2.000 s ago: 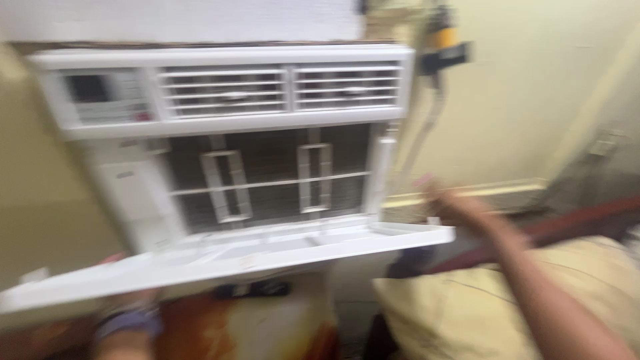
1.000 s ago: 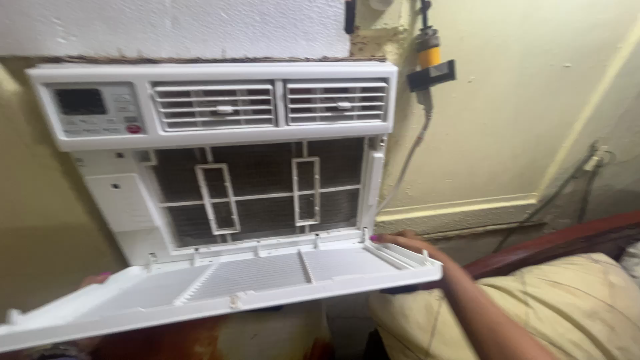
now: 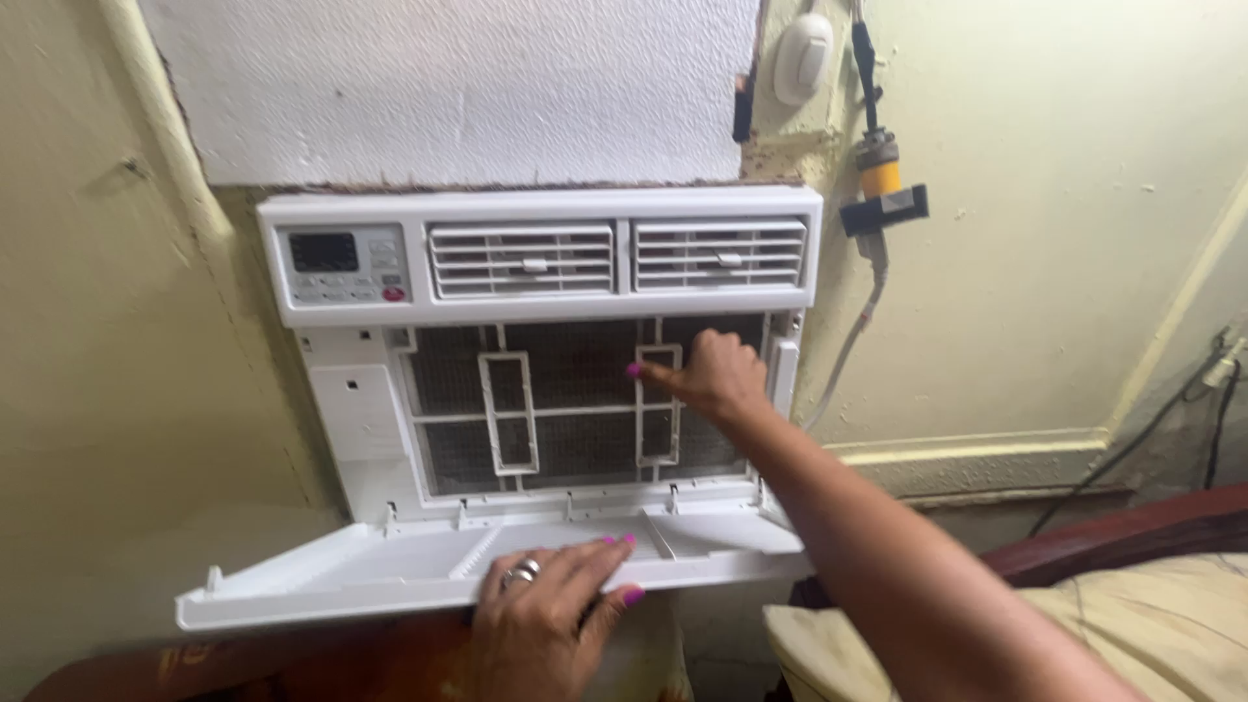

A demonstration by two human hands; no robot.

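Observation:
A white window air conditioner (image 3: 546, 314) is set in the wall, its front panel (image 3: 390, 595) folded down from the bottom. Behind the panel's opening a dark mesh with a white plastic frame (image 3: 509, 414) is exposed. My left hand (image 3: 551, 609), with a ring on it, rests on the panel's outer edge near the middle; whether its fingers grip the edge is unclear. My right hand (image 3: 721, 375) is at the upper right of the mesh, thumb pointing left over the right slot of the frame, other fingers curled. Whether it holds the frame cannot be seen.
A white textured board (image 3: 458, 93) sits above the unit. On the wall at right are a white switch (image 3: 803, 58) and a yellow and black plug connector (image 3: 880, 180) with a hanging cord (image 3: 846, 361). A cushion (image 3: 1150, 624) and a dark red wooden edge (image 3: 1121, 526) are at lower right.
My right hand has moved from the panel's right end up to the mesh. My left hand has come to the middle of the panel's edge from the left.

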